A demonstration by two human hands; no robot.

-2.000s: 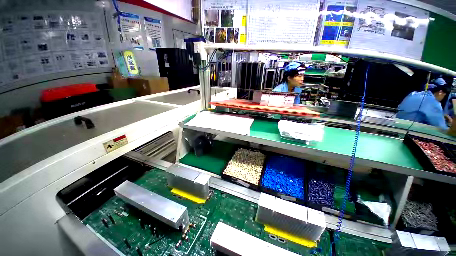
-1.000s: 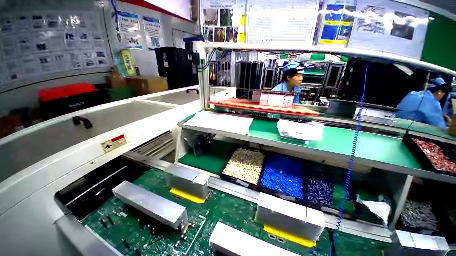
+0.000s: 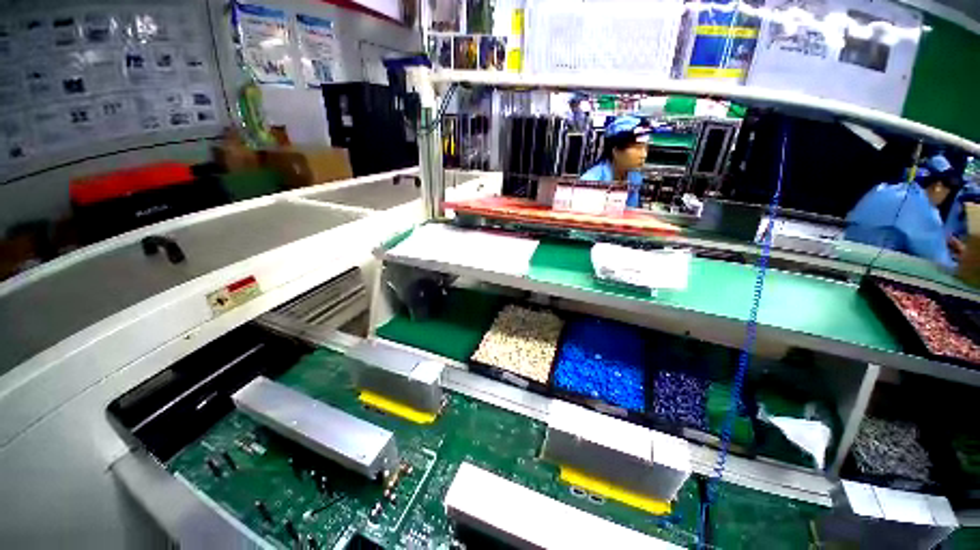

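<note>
A large green circuit board (image 3: 484, 432) lies flat at the front. A long silver heatsink (image 3: 314, 425) lies along its left part, and another long heatsink (image 3: 537, 514) is cut off by the bottom edge. Two finned heatsinks stand behind them, one at the left (image 3: 395, 376) and one at the centre right (image 3: 616, 453), each with a yellow strip (image 3: 615, 490) at its base. Small dark upright components (image 3: 290, 529) stand on the board's left end. Neither of my hands is in the picture.
Bins of cream parts (image 3: 519, 342), blue parts (image 3: 602, 363) and dark purple-blue parts (image 3: 680, 395) sit under the green shelf (image 3: 741, 288). A coiled blue cord (image 3: 755, 312) hangs before them. A white machine housing (image 3: 65, 365) fills the left. Two people in blue are beyond the shelves.
The whole view has shifted a little, with the board and shelves now slightly higher and further left. A small dark edge now shows at the bottom of the board. No part has visibly moved.
</note>
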